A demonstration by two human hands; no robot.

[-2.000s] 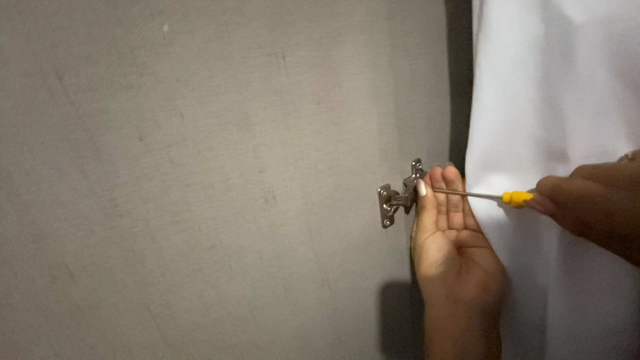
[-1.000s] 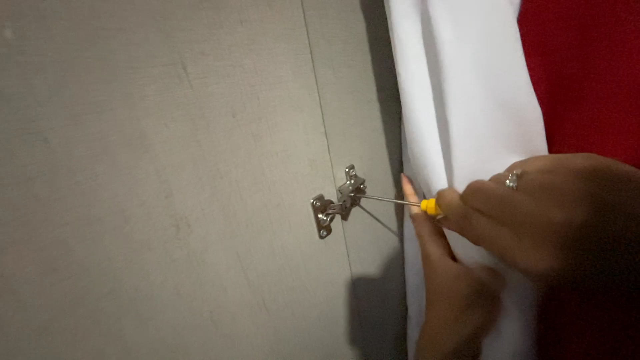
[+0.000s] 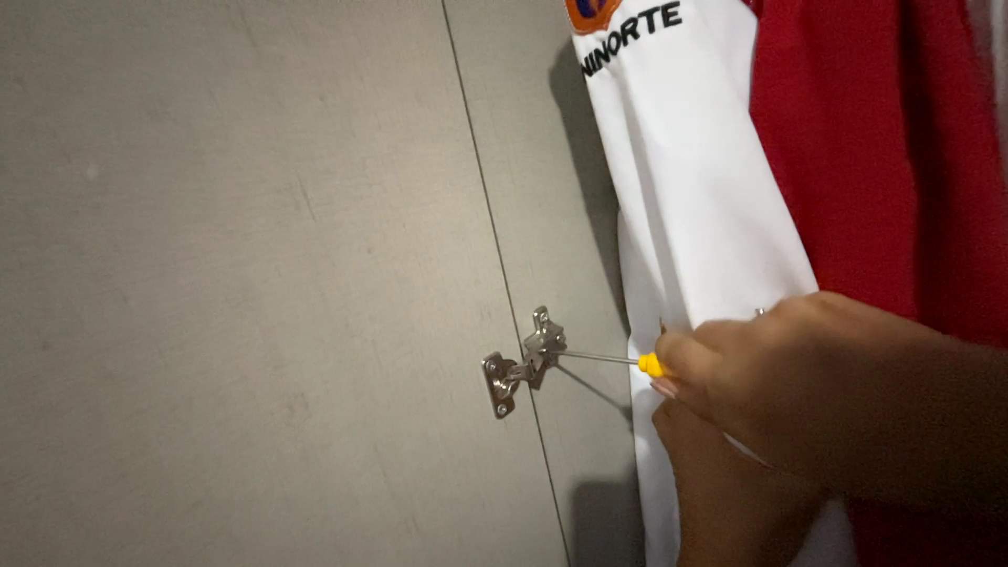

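A metal concealed cabinet hinge (image 3: 524,362) joins the grey door panel (image 3: 276,276) and the side panel beside it. My right hand (image 3: 756,386) grips a screwdriver by its yellow handle (image 3: 651,365); its thin shaft points left, and the tip meets the hinge arm, though the exact screw cannot be made out. Below and partly behind my right hand is my left hand (image 3: 728,480), near the handle and against a white garment (image 3: 677,197). Its fingers are mostly hidden, so whether it holds anything cannot be told.
The white garment, which bears lettering and a patch, hangs close to the right of the hinge. A red garment (image 3: 850,157) hangs further right, behind my right forearm. A narrow gap line runs between the two grey panels.
My left hand was at the hinge two seconds ago and is now away from it, beside my right hand. The view has shifted, showing more of the garments.
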